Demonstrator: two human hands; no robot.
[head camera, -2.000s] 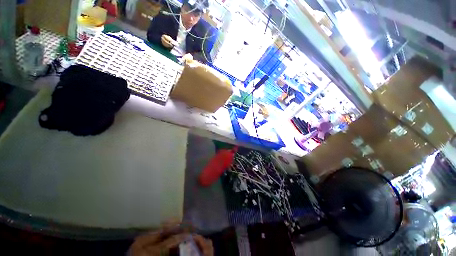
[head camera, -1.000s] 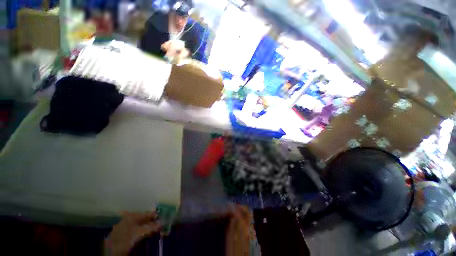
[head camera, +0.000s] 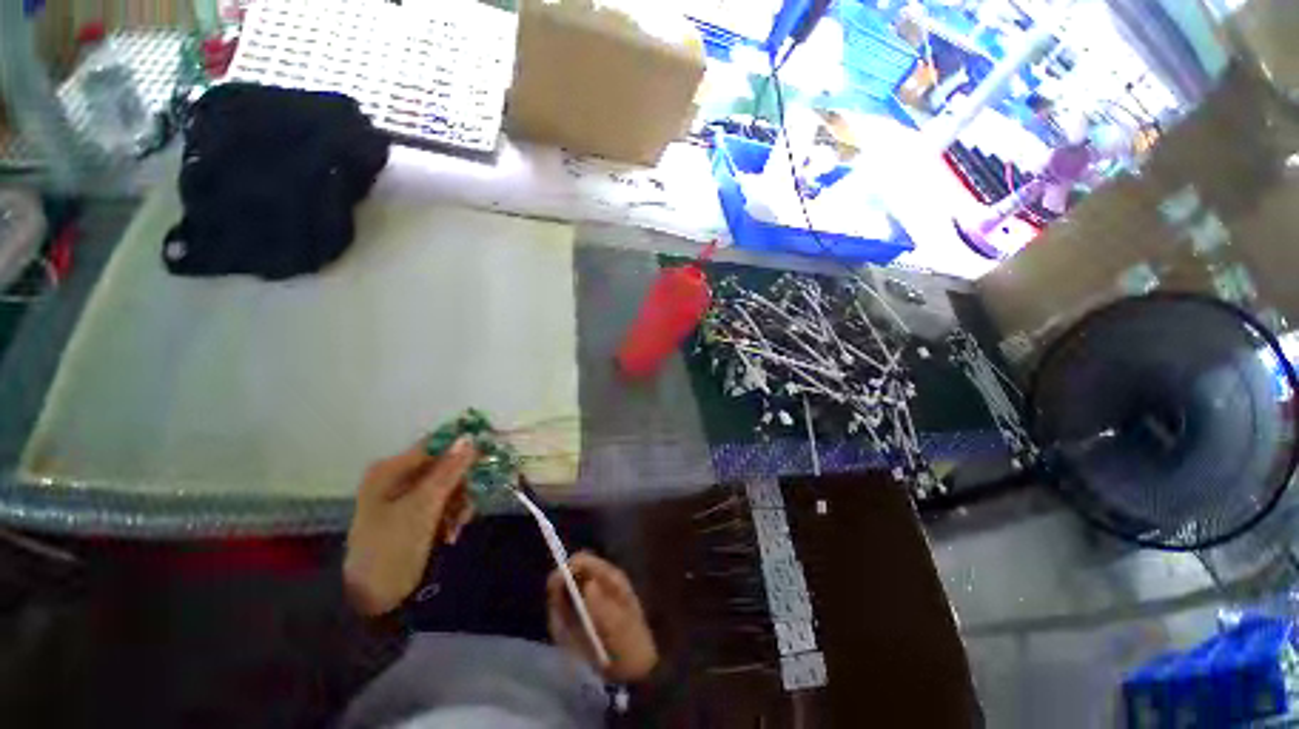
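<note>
My left hand (head camera: 406, 516) holds a green circuit board (head camera: 477, 453) by its left side, above the front edge of the cream work sheet. Thin lead wires stick out from the board to the right. A white cable (head camera: 559, 558) runs from the board down to my right hand (head camera: 604, 615), which is closed around its lower part. The cable's small end shows below my right hand. Whether the upper end sits in the board is too small to tell.
A red squeeze bottle (head camera: 665, 316) lies beside a pile of white cables (head camera: 819, 349). A marked strip (head camera: 782, 584) lies across the dark open carton (head camera: 890, 598). A black fan (head camera: 1161, 420) stands right. A black cloth item (head camera: 275, 178) lies on the cream sheet (head camera: 321, 356).
The view has tilted down. Both hands have come up into clearer view, and the white cable now stretches between the board and my right hand. The person across the bench is out of view.
</note>
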